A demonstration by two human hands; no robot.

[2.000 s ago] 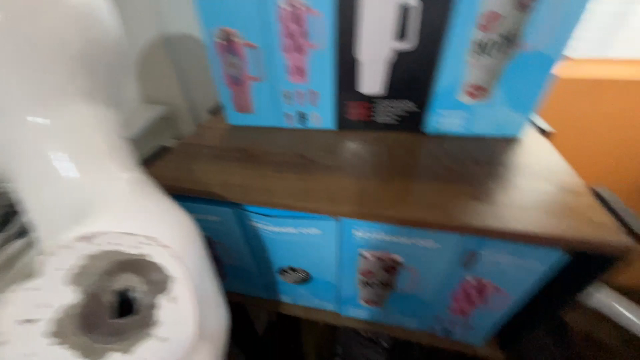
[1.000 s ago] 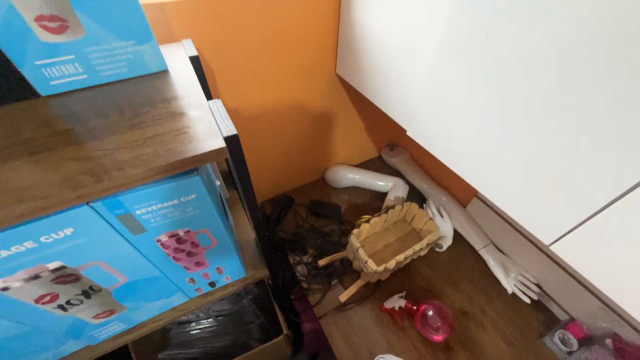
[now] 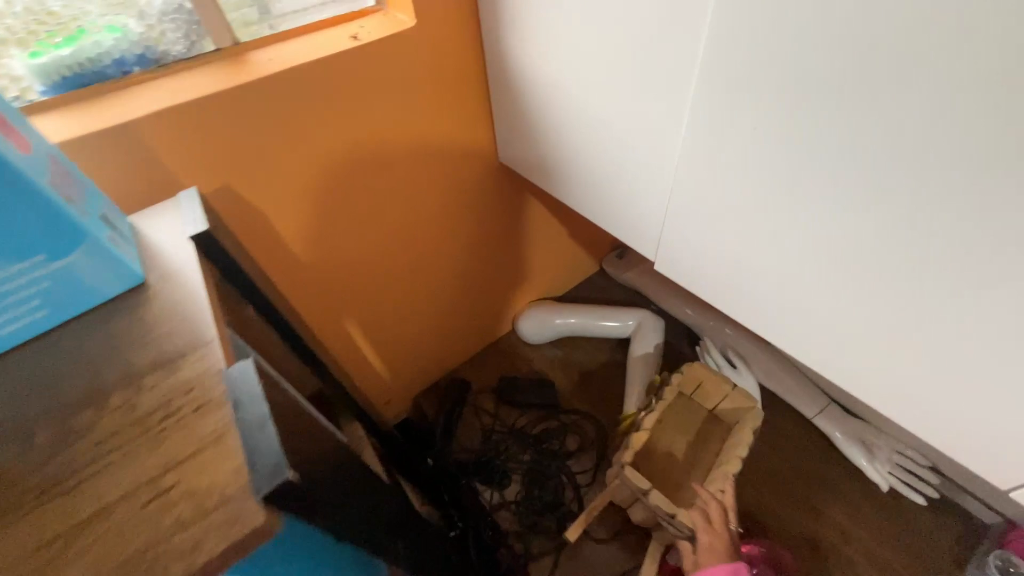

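Note:
My right hand (image 3: 708, 532), in a pink sleeve at the lower edge, has its fingers over the near right rim of a small wooden cart planter (image 3: 680, 448), gripping it. The cart has a scalloped slatted rim and two stick handles pointing toward me. Beyond it lies a bent white mannequin arm (image 3: 584, 322), whose white hand (image 3: 730, 370) shows behind the cart's far end. A longer mannequin arm (image 3: 720, 328) lies along the base of the white cabinet. Part of a pink spray bottle (image 3: 764, 556) shows beside my wrist. My left hand is out of view.
Tangled black cables (image 3: 536, 456) lie on the floor left of the cart. A wooden shelf unit (image 3: 120, 400) with a blue box (image 3: 56, 240) stands at left. White cabinet panels (image 3: 800, 160) overhang the right side; an orange wall (image 3: 384, 224) is behind.
My right hand has come into view and taken hold of the wooden cart, which has turned so its handles point more toward me. The view has swung from the shelf boxes to the floor corner.

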